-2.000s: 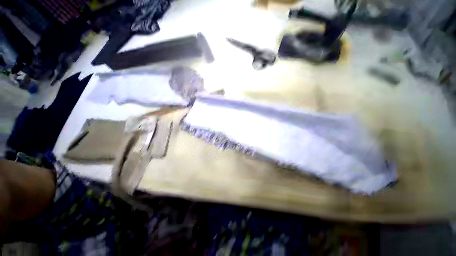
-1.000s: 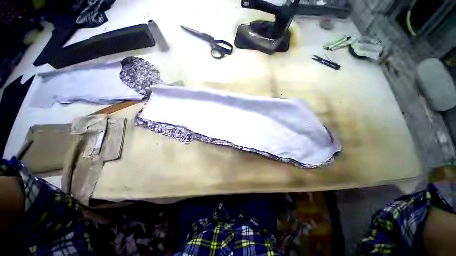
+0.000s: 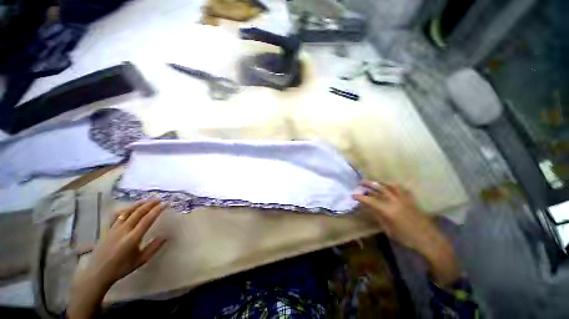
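A long white to lavender sleeve lining (image 3: 237,171) lies flat across the table, with a dark speckled edge along its near side. My left hand (image 3: 128,243) is at its left end, palm down, fingertips by the speckled edge, thumb apart, holding nothing visible. My right hand (image 3: 396,215) reaches the rounded right end; its fingertips touch or overlap the tip. Whether they pinch the cloth cannot be told. The picture is blurred.
A mottled patterned piece (image 3: 117,131) joins another pale lining (image 3: 53,149) at left. Beige folded pieces (image 3: 56,230) lie near left. Beyond are a dark bar (image 3: 75,96), shears (image 3: 203,76), an iron (image 3: 269,67) and snips (image 3: 344,93). A grey wall (image 3: 412,75) stands at right.
Both hands have come into view at the two ends of the lining. The view has shifted right, so the things on the table appear further left.
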